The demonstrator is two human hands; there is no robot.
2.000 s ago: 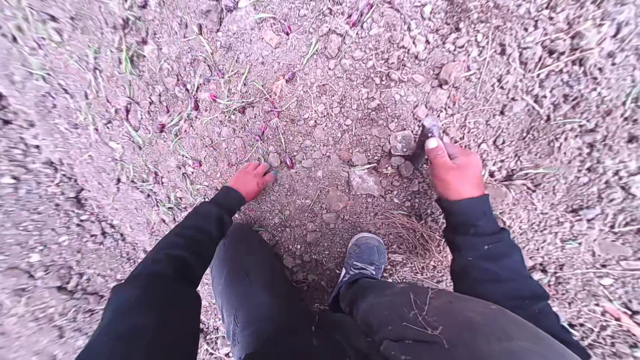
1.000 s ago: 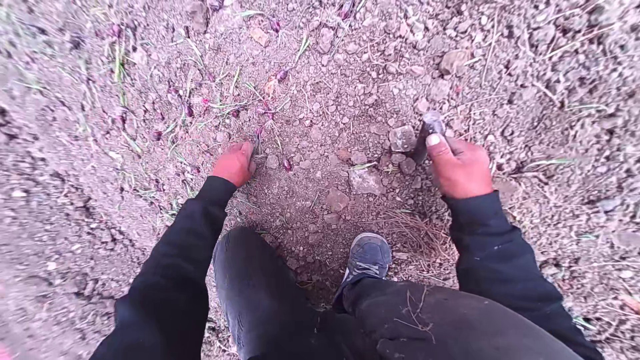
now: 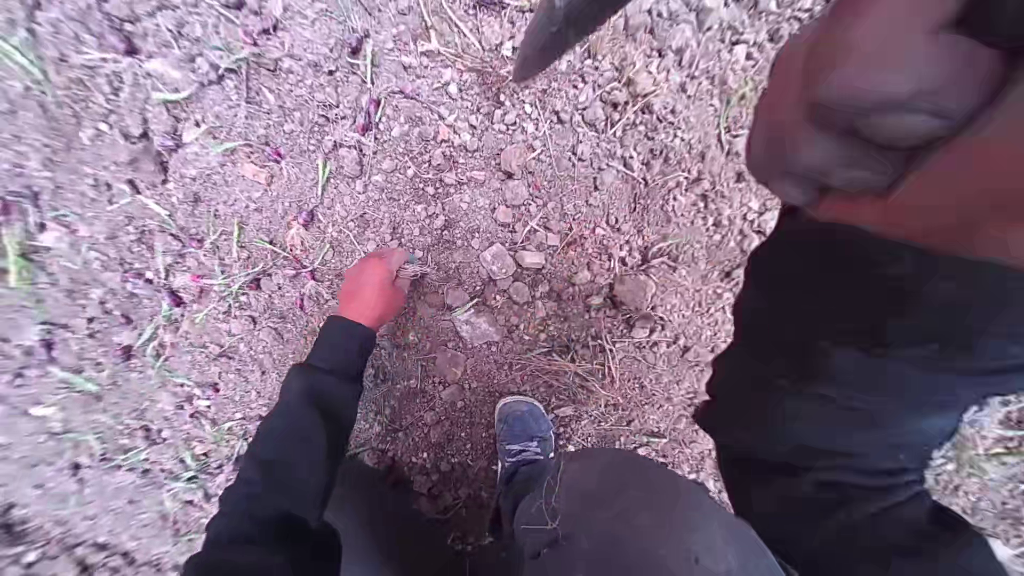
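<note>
My left hand (image 3: 374, 288) is low over the stony soil left of centre, its fingers closed on a small bunch of pale, root-like strands (image 3: 413, 270) with a bluish-green bit. Large and blurred at the upper right, my right hand (image 3: 872, 104) is raised near the camera with its fingers curled. The dark blade of a hand tool (image 3: 560, 36) enters from the top edge, pointing down and left; where it meets the hand is out of frame. Small purple onion-like bulbs (image 3: 306, 216) with green shoots stand or lie in the soil at the left.
Stones (image 3: 498, 262) and a flat rock (image 3: 478, 326) lie ahead of my shoe (image 3: 524, 436). Dry stalks (image 3: 572, 368) are to the right of them. My dark-clothed legs (image 3: 640, 512) fill part of the bottom edge.
My right hand has risen from beside the stones toward the camera, and the tool has come up too. My left hand has moved right, away from the bulbs. The view has shifted.
</note>
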